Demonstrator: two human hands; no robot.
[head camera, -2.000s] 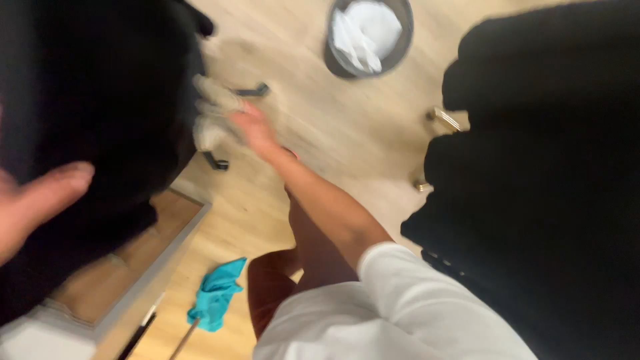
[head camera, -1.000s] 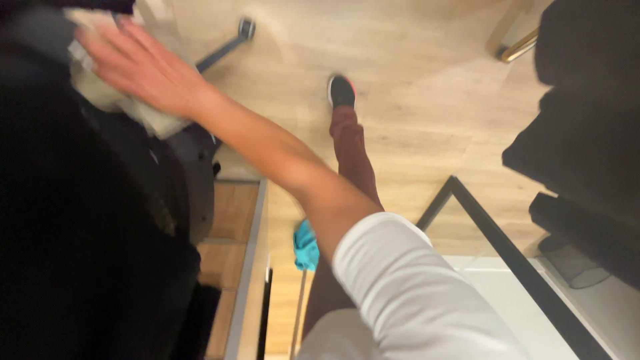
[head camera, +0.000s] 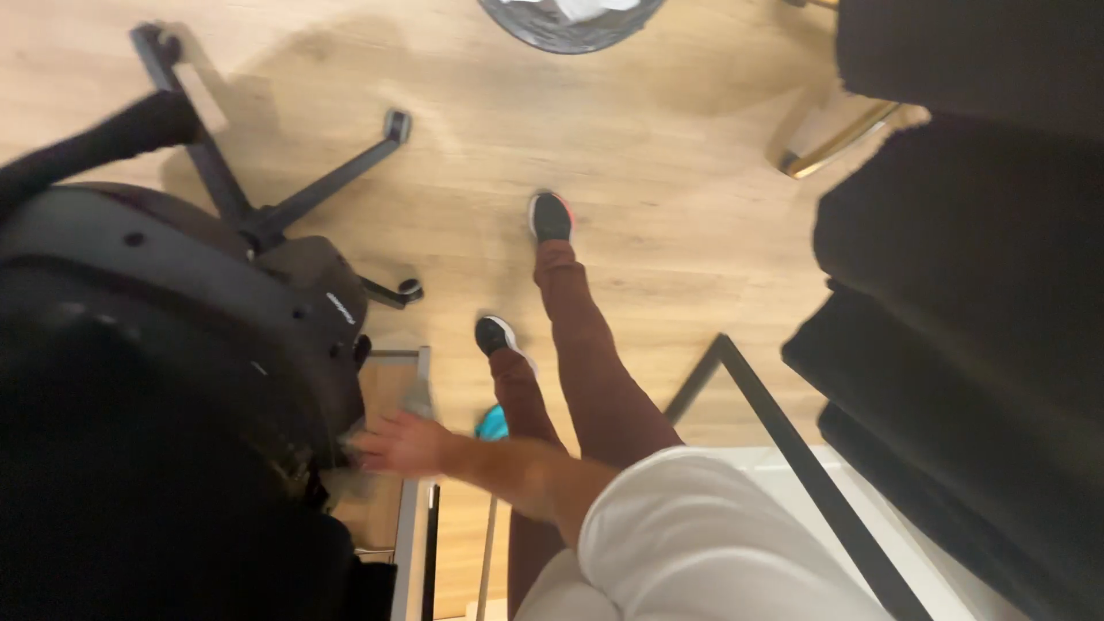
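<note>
My right hand (head camera: 401, 444) is blurred and closed on a pale cloth (head camera: 358, 483) at the edge of a black machine-like body or chair underside (head camera: 302, 285), left of the middle. Folds of the cloth show above and below my fingers. A black base with several caster-tipped legs (head camera: 336, 177) reaches out from under that body over the wood floor. The left side of the view is very dark, and my left hand does not show there.
A dark bin (head camera: 569, 30) with a white liner stands at the top. Dark upholstered shapes (head camera: 966, 216) with a gold metal leg (head camera: 841, 142) fill the right. A dark metal frame (head camera: 811, 457) rises near my right side. A teal cloth (head camera: 492, 423) lies by my foot.
My right hand has moved with the cloth from the upper left toward the lower part of the black body. The view has shifted, and more of the caster base shows.
</note>
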